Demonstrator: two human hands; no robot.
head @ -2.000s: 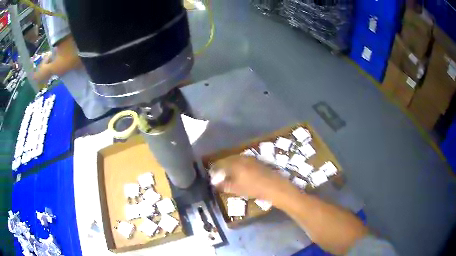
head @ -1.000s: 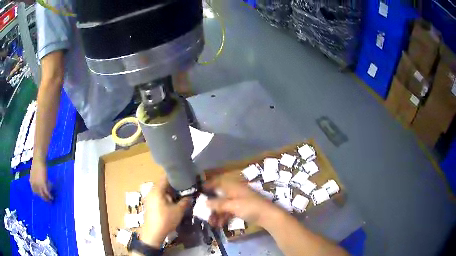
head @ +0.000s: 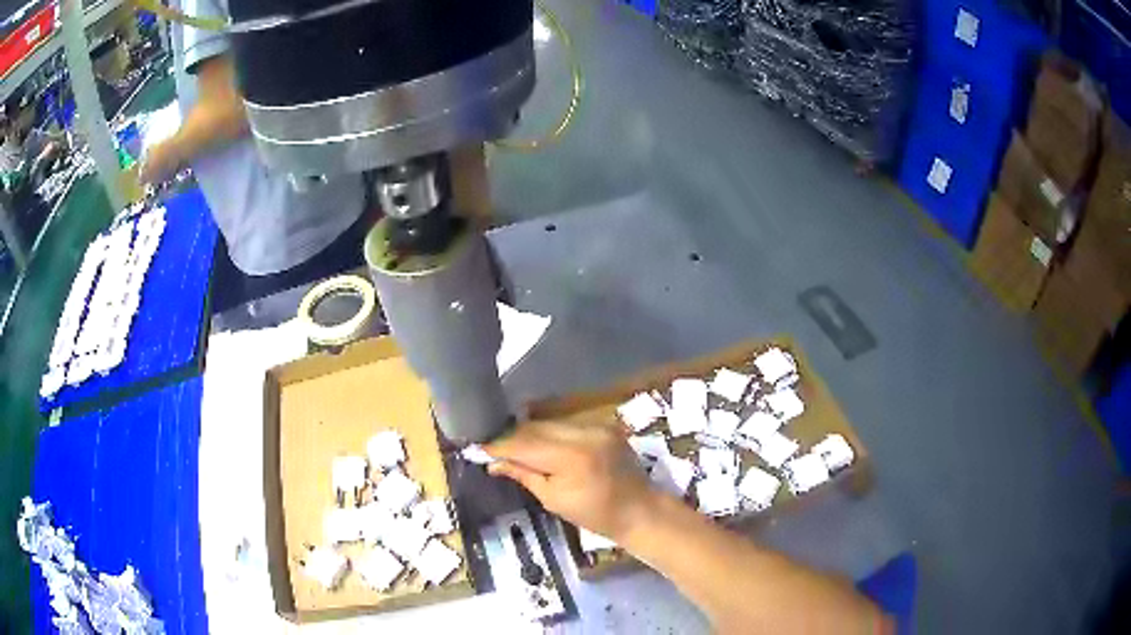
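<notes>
My right hand reaches in from the lower right and pinches a small white block right under the tip of the grey tapered horn. The fixture below the horn is mostly hidden by the horn and hand. The slotted metal base plate shows in front. The right-hand cardboard tray holds many loose white blocks, partly covered by my forearm. The left-hand cardboard tray holds several white blocks in its lower half. My left hand is not in view.
The black machine head fills the top centre. A masking tape roll and a white paper scrap lie behind. Blue surfaces with white parts are at left, another person beyond. Blue bins and cartons stand at right.
My left hand, at the fixture a second ago, has left the picture. My right hand has stayed near the horn tip with a white block. The other person's arm has moved up and back.
</notes>
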